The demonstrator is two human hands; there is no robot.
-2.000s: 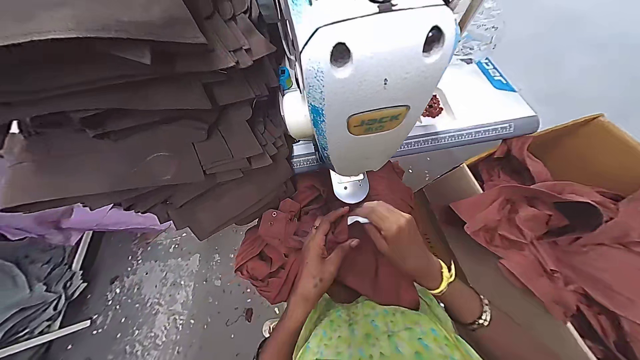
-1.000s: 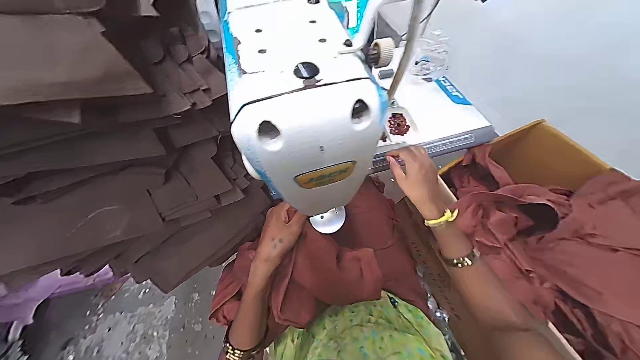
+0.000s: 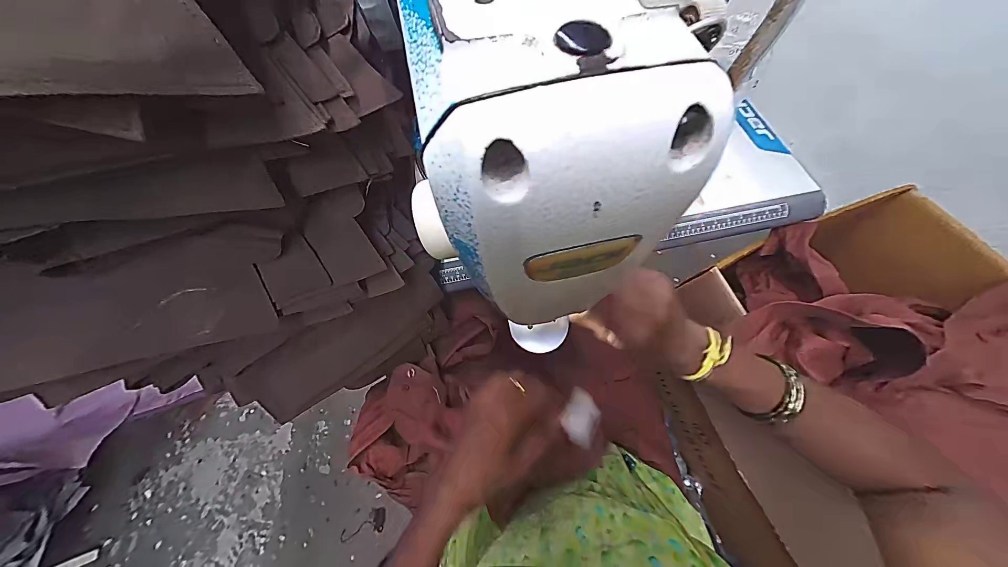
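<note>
A white and blue Jack sewing machine [image 3: 583,173] stands in front of me, with a round white guard [image 3: 539,334] under its head. Reddish-brown cloth [image 3: 622,394] lies below it and over my lap. My left hand [image 3: 512,425], blurred, is on or just over this cloth, near a small white piece [image 3: 581,417]; whether it grips either cannot be told. My right hand [image 3: 642,315], also blurred, is at the lower right of the machine head, beside the guard. Its fingertips and any hold are unclear.
Stacked dark brown cut fabric pieces [image 3: 157,276] rise close on the left, with purple cloth [image 3: 63,433] below them. At the right a cardboard box [image 3: 898,244] holds more reddish-brown cloth [image 3: 850,346]. The machine bed [image 3: 756,189] bears a ruler strip.
My right hand has come from the machine bed back beside the guard. My left hand has moved away from the guard, down toward my lap. The view has shifted.
</note>
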